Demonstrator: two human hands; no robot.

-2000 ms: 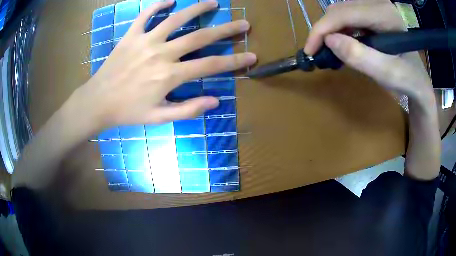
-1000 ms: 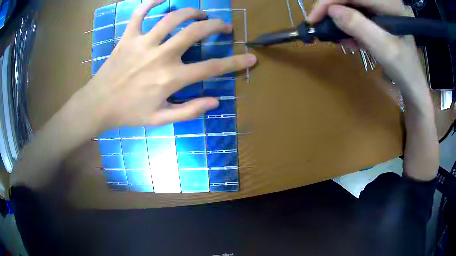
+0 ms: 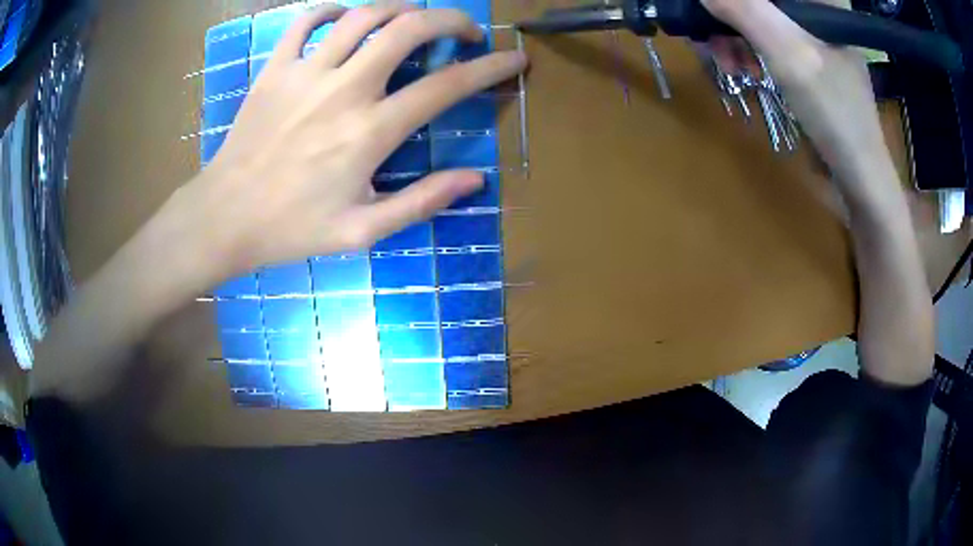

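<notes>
A blue solar cell panel (image 3: 466,251) lies flat on the brown bench, with fine wire ends past both sides. A thin busbar ribbon (image 3: 524,128) lies along its upper right side, across the wire ends. My left hand (image 3: 331,139) is spread over the upper panel, one fingertip at the ribbon; whether it grips anything is not clear. My right hand (image 3: 784,53), partly cut off by the top edge, holds a black soldering iron (image 3: 683,17). The iron's tip touches or nearly touches the ribbon's upper end.
Short ribbon pieces (image 3: 777,112) lie under and beside my right hand. Long ribbon strands (image 3: 51,203) and white strips (image 3: 18,245) lie at the left. A black item (image 3: 939,128) stands at the right. The bench's near edge curves before my dark clothing.
The iron and my right hand have moved up along the ribbon, from its lower end to its upper end. My left fingers have bent and shifted upward, uncovering more of the panel.
</notes>
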